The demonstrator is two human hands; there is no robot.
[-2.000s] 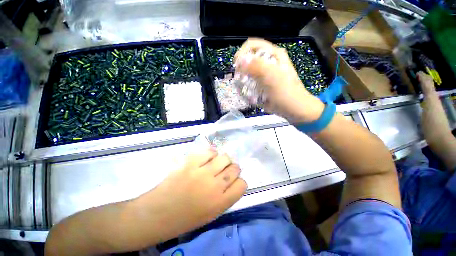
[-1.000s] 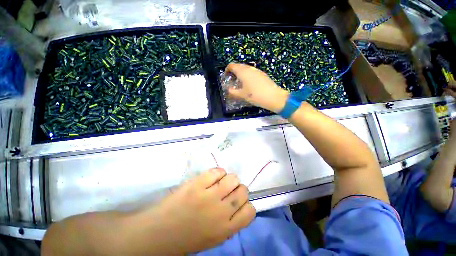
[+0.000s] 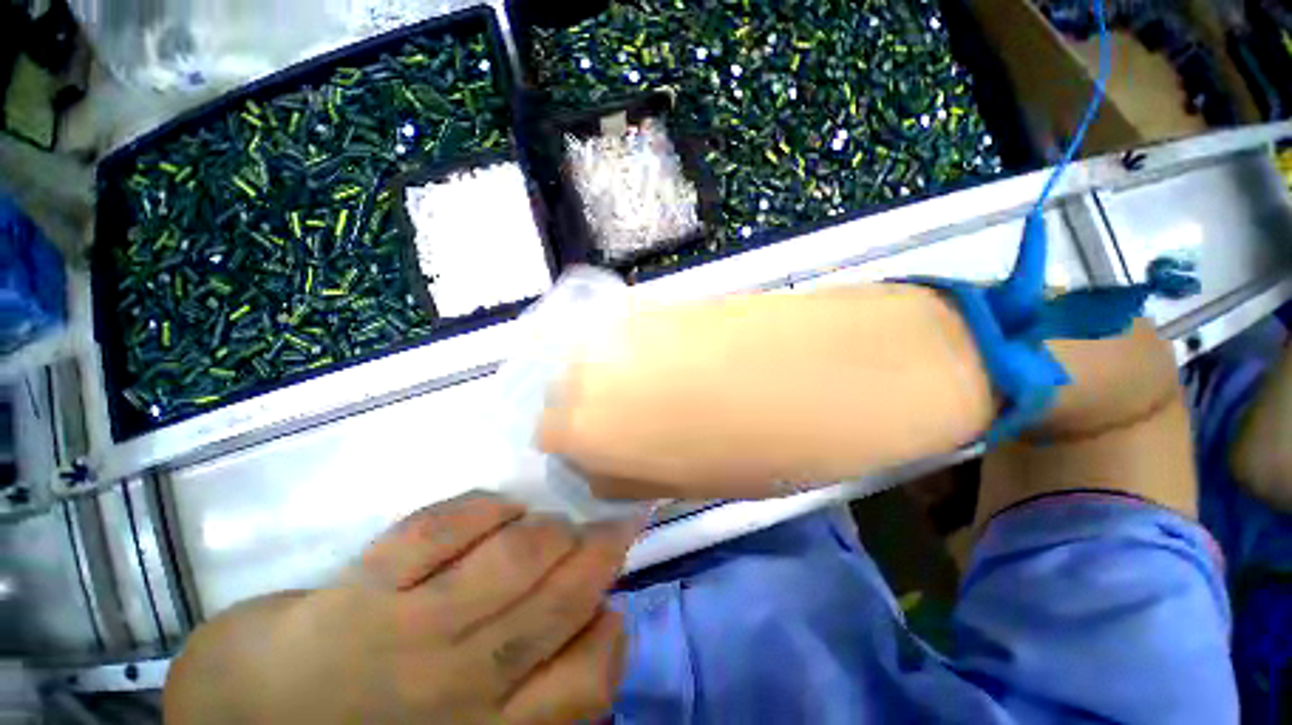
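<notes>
A clear plastic bag (image 3: pixel 578 319) lies between my hands over the metal track, its outline blurred. My left hand (image 3: pixel 496 609) is at the lower left and grips the bag's lower part; its fingertips are partly hidden. My right hand (image 3: pixel 709 397) is over the bag's right side, blurred, with a blue strap at the wrist. Its fingers are hidden, so I cannot tell what it holds. Just behind are a small black box of greyish glassy parts (image 3: pixel 632 187) and a small black box of bright white parts (image 3: pixel 479 238).
Two large black trays hold dark green cylinders, one at left (image 3: pixel 255 241) and one at right (image 3: pixel 850 106). The metal rail (image 3: pixel 326 385) runs in front of them. A cardboard box (image 3: pixel 1056 78) is at the upper right. Another person's arm (image 3: pixel 1261 446) is at the right edge.
My right hand has left the small box of glassy parts and come down to the bag. My left hand has moved slightly left and down. The view has shifted, so the trays appear higher.
</notes>
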